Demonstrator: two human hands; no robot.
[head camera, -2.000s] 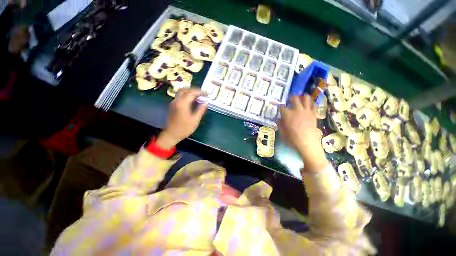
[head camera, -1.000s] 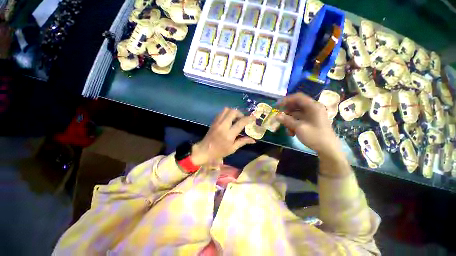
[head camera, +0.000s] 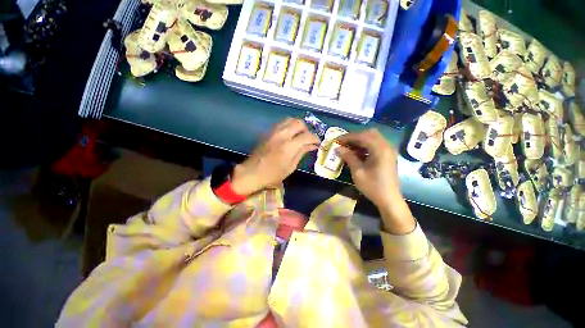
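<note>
A cream half shell lies on the green bench in front of me, below the battery tray. A pale battery with a yellow edge appears to sit inside it, partly hidden by my fingers. My left hand is at the shell's upper left, fingers bent and fingertips touching its edge; whether they grip anything is too blurred to tell. My right hand is over the shell's upper right, thumb and finger close together at the battery; what lies between them is hidden. A small dark wired component lies just above the shell.
The white battery tray holds several cells, with its lower right pocket empty. A blue tape dispenser with an amber roll stands right of it. Cream shells lie in piles at left and right. The bench edge runs below my hands.
The battery, held tilted over the shell's right side by my right hand, now appears to lie in the shell. Both hands have drawn closer together. The view has shifted, bringing tray and dispenser nearer.
</note>
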